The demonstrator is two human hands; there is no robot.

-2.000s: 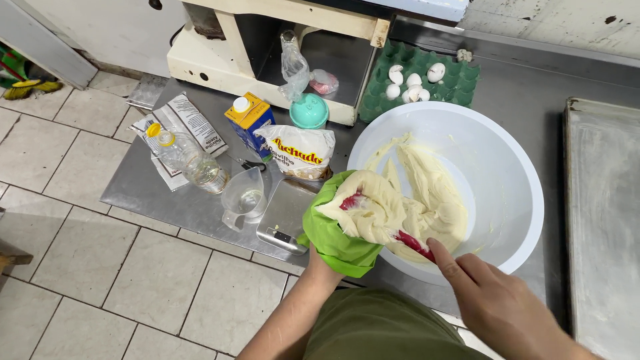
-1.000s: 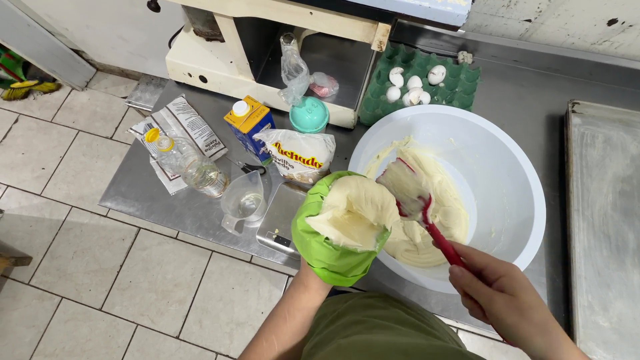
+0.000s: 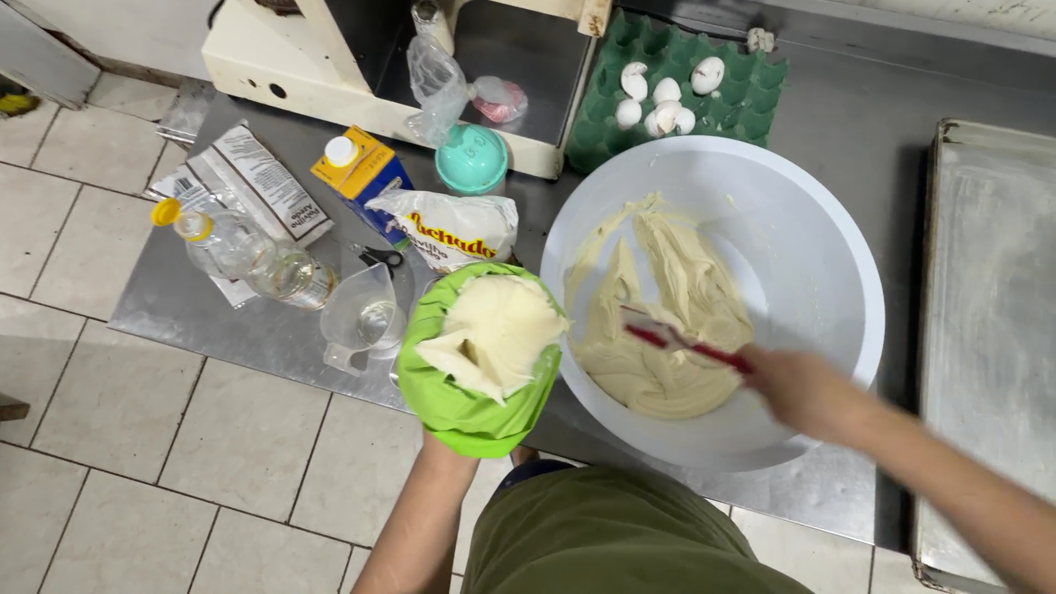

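Observation:
My right hand (image 3: 788, 392) grips the red handle of a spatula (image 3: 689, 346), whose blade lies in pale, thick batter (image 3: 660, 388) inside a wide white plastic basin (image 3: 858, 322). To the left of the basin, a green pastry bag (image 3: 478, 425) is held up with its top folded outward, filled with the same batter. The folded bag covers my left hand (image 3: 450, 445); only the wrist and forearm show below it, so the fingers are hidden.
A green egg tray (image 3: 602, 124) with eggshells stands behind the basin, a metal baking tray (image 3: 990, 330) to the right. Leftward are a clear measuring jug (image 3: 363, 318), scissors (image 3: 379, 257), an opened plastic bottle (image 3: 239, 247), a carton (image 3: 359, 169), a flour-type bag (image 3: 458, 227) and a turquoise-lidded container (image 3: 472, 157).
The spatula was at the bag's mouth two seconds ago, then above the basin with batter on it; now its blade is down in the basin's batter. The bag has stayed beside the basin.

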